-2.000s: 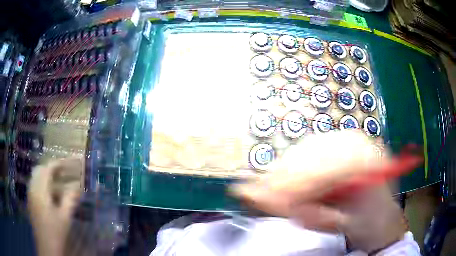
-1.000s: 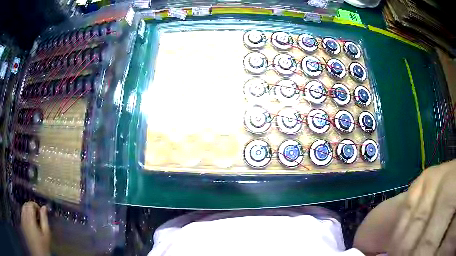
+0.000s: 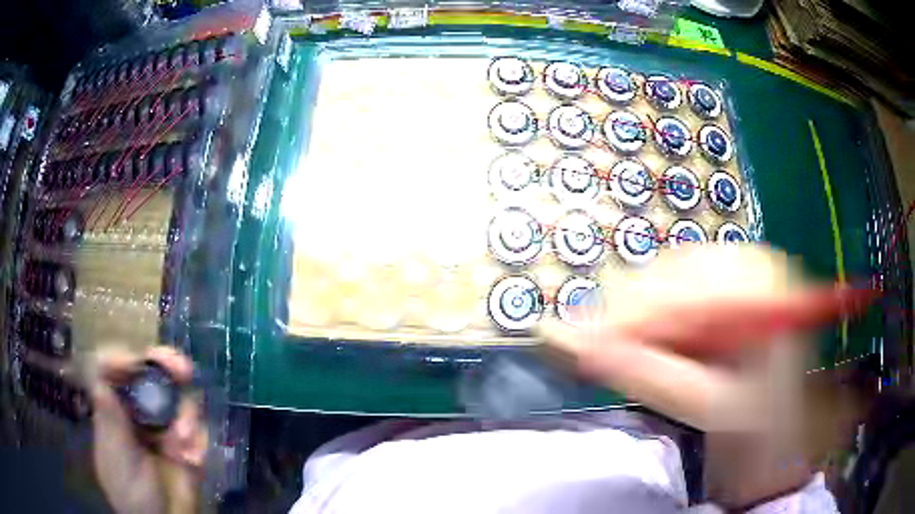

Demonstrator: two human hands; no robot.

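Observation:
My left hand [image 3: 150,432] is at the lower left, in front of the left blister tray, and holds a small round dark speaker driver [image 3: 153,395] in its fingers. My right hand [image 3: 692,351] is strongly blurred over the lower right of the middle blister tray. It holds a red pen-like probe [image 3: 742,319] that points out to the right. A blurred dark round shape [image 3: 512,383] shows just in front of the tray, left of my right fingertips; I cannot tell if they touch it. The middle tray [image 3: 421,339] has rows of silver-backed drivers [image 3: 516,302] on its right half.
The left blister tray [image 3: 125,301] holds dark drivers with red wires at its back and left side. The green mat [image 3: 788,181] bears yellow tape at the back and right. A green label [image 3: 699,34] lies at the back. Brown cardboard sheets [image 3: 838,45] are stacked far right.
My left hand has risen from the lower left corner with a driver now visible in it. My right hand has moved left from the right edge to over the middle tray, with the red probe showing.

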